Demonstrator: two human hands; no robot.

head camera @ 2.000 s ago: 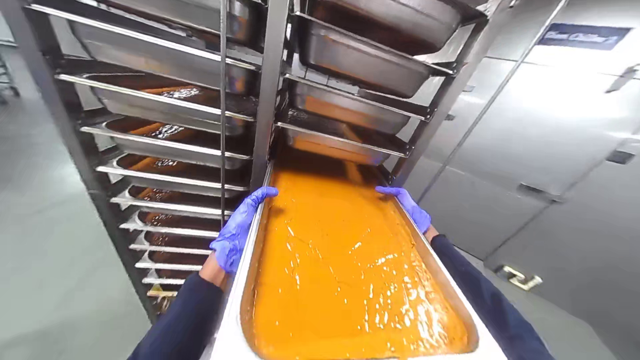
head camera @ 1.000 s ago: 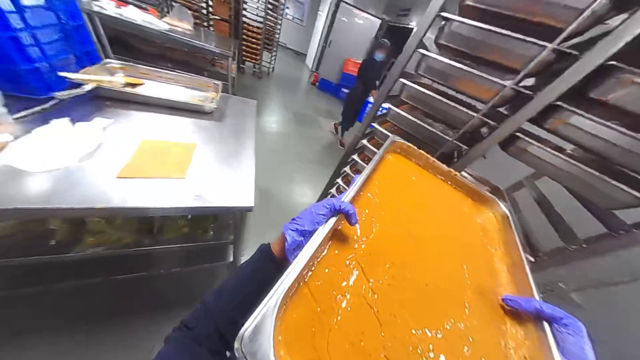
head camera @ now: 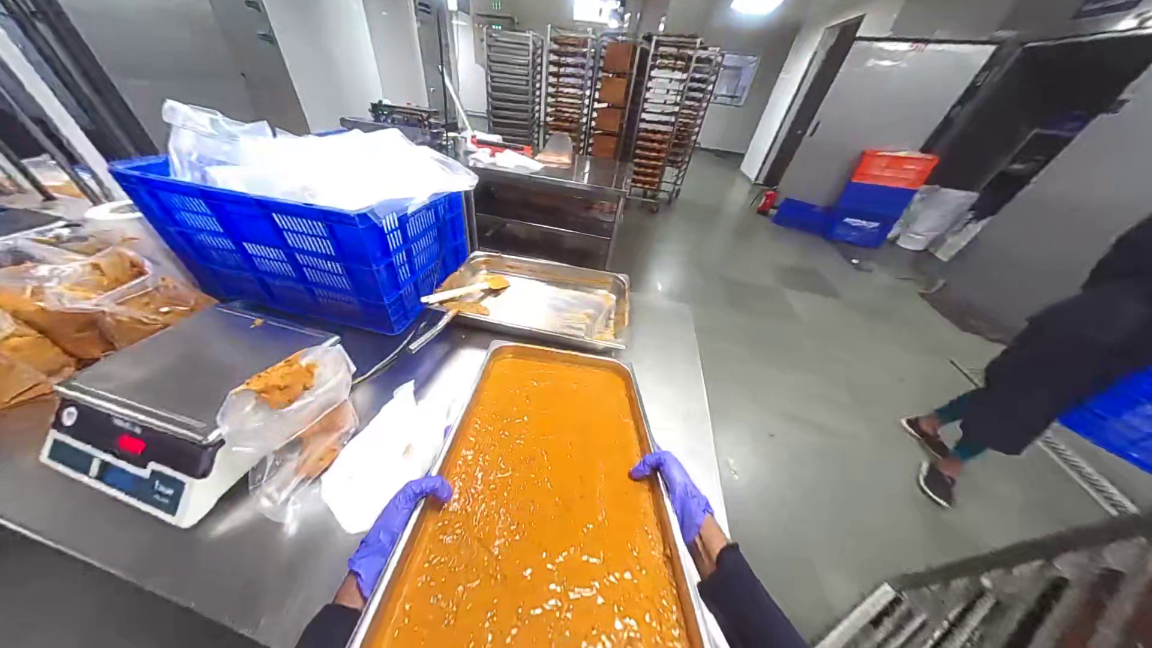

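Note:
A deep rectangular metal tray [head camera: 493, 352] full of glossy orange sauce-like food spans the lower middle of the head view, its far end over the steel table. My left hand [head camera: 399, 531], in a purple glove, grips the tray's left rim with the thumb over the edge. On the right rim my right hand [head camera: 677, 497], gloved the same way, holds on with its thumb inside; the fingers under both rims are hidden. Beyond the tray lies a second metal tray [head camera: 621, 310], smeared with orange residue, with a white-handled utensil [head camera: 454, 293] across its left corner.
On the steel table [head camera: 688, 378] stand a digital scale [head camera: 193, 360], bags of orange food [head camera: 81, 288], white plastic film [head camera: 369, 468] and a blue crate [head camera: 306, 252] of clear bags. A person [head camera: 1026, 360] walks at right. Tray racks [head camera: 666, 117] stand far back; a rack edge [head camera: 864, 612] is at lower right.
Both hands have carried the full tray from the rack to the steel table. The view has swung left by a lot. The other person now appears nearer, at the right.

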